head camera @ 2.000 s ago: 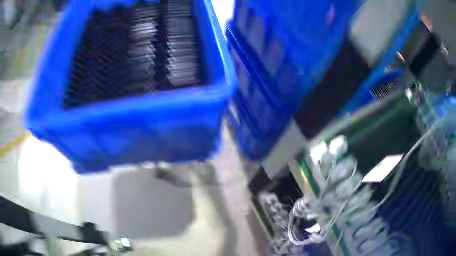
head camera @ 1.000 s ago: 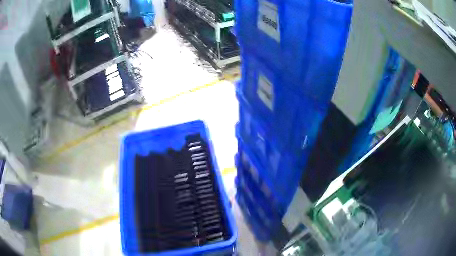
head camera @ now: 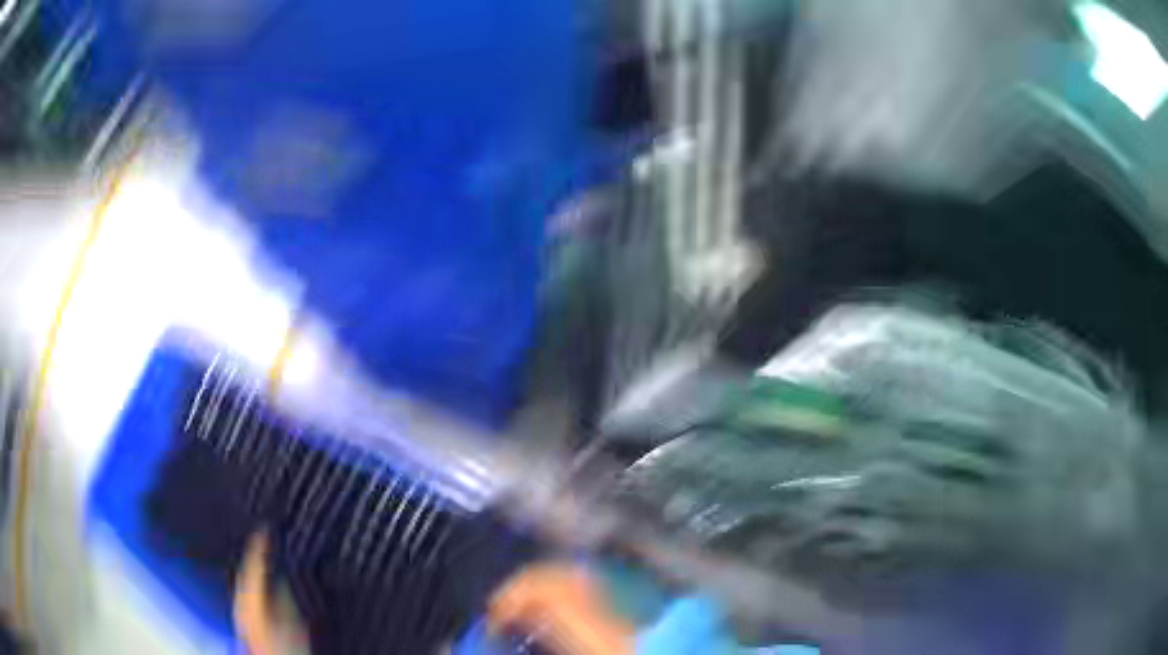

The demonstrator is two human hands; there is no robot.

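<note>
The frame is strongly blurred. A blue bin (head camera: pixel 122 448) with packed dark devices (head camera: pixel 340 512) stands at the lower left, and their thin edges glint white. My left hand (head camera: pixel 263 601) shows as a narrow shape over the bin's lower part, cut off by the bottom edge. My right hand (head camera: pixel 557 604), with a light-blue sleeve beside it, is at the bin's right side near the bottom edge. Whether either hand holds a device cannot be told.
A tall blue bin stack (head camera: pixel 397 166) rises beyond the open bin. Blurred rack parts (head camera: pixel 884 435) with pale and green streaks fill the right side. A yellow floor line (head camera: pixel 58 307) curves down the left, over bright floor.
The view has swung and tilted, so the open bin now lies at the lower left and the rack fills more of the right. Both hands have come into view at the bottom.
</note>
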